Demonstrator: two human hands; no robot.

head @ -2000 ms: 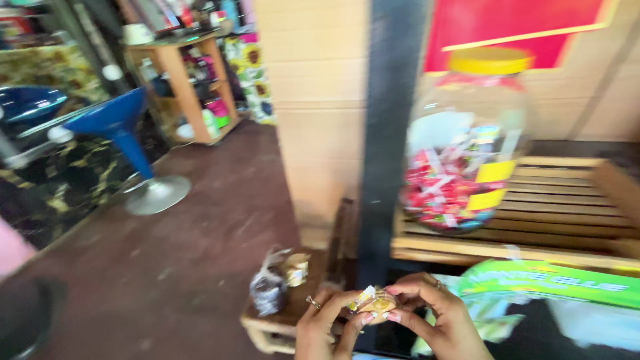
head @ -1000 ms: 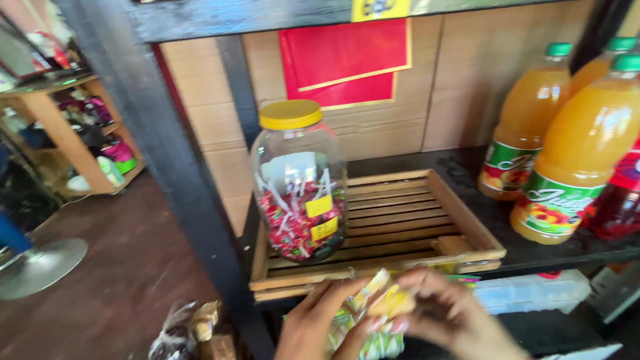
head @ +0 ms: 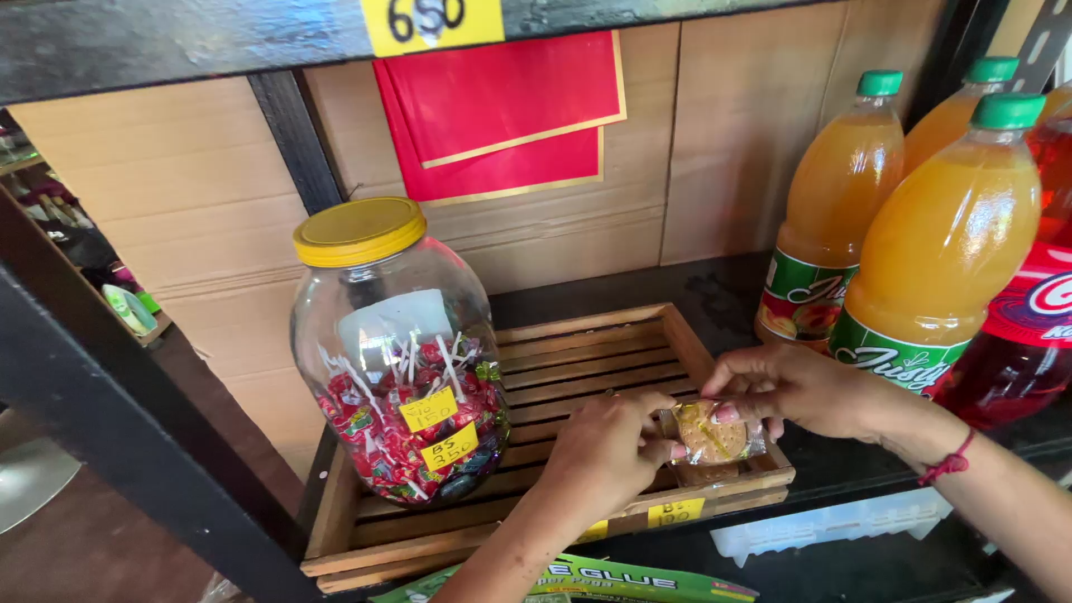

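Both hands hold a clear-wrapped pack of round biscuits (head: 712, 434) over the front right corner of a slatted wooden tray (head: 586, 368). My left hand (head: 607, 452) pinches the wrapper's left side between thumb and fingers. My right hand (head: 766, 389), with a red cord at its wrist, grips the upper right of the wrapper. Below the pack, part of another brown packet shows in the tray, mostly hidden. To the left, a clear plastic jar (head: 394, 352) with a yellow lid stands in the tray, partly filled with red-wrapped lollipops.
Bottles of orange juice (head: 938, 243) and a red drink (head: 997, 368) stand at the right. A black shelf post (head: 126, 402) rises at the left, and a shelf beam (head: 209, 42) crosses above. Below the tray lie a green glue package (head: 636, 578) and a white plastic container (head: 837, 523).
My hands have brought the biscuit pack from in front of the shelf to over the tray's front right corner. The view has swung right, towards the shelf.
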